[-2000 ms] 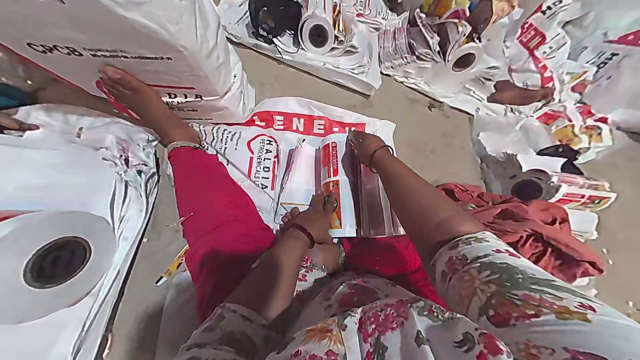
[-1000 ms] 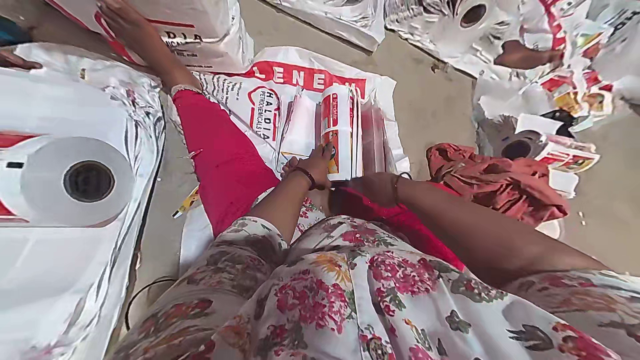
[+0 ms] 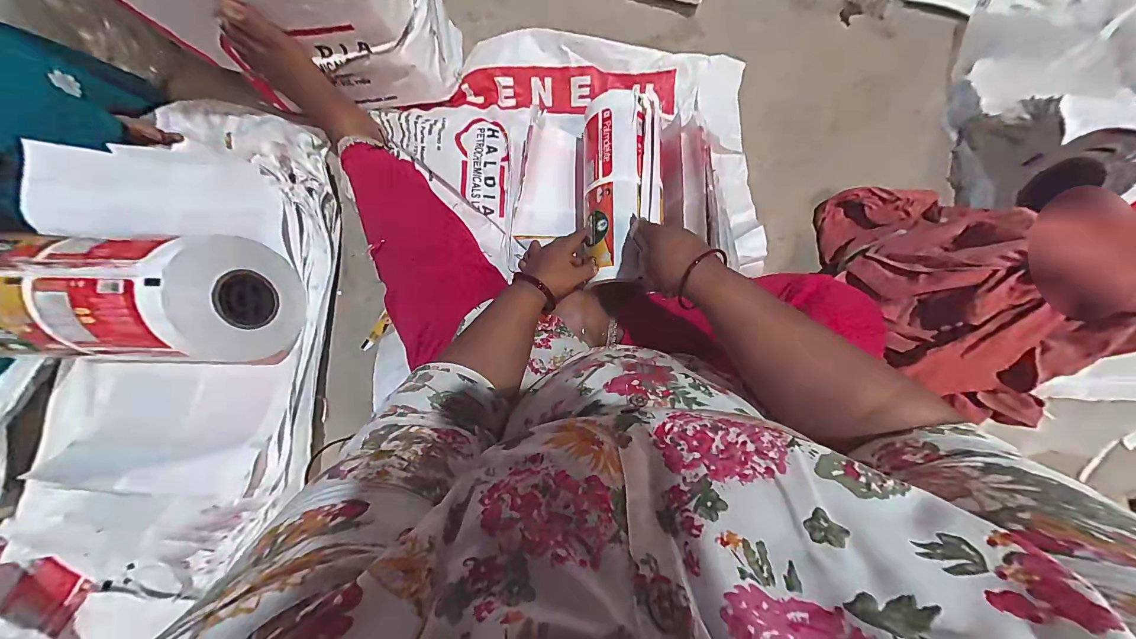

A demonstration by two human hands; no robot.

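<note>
A stack of printed plastic packaging film, white, red and yellow, stands in front of me on a printed white woven sack spread on the ground. My left hand is at the near left corner of the printed stack, its fingers curled against it. My right hand pinches the near right edge of the same film between thumb and fingers. Pale translucent sheets lie left of the stack, and more film lies on its right.
A large printed film roll lies on white sheeting at left. A full white sack is at the upper left, near my outstretched foot. Crumpled red-brown cloth lies at right. Another person's hand shows at upper left.
My right hand was at the far end of the film in the oldest frame and is now at the near edge. The view has shifted, showing more of the left side.
</note>
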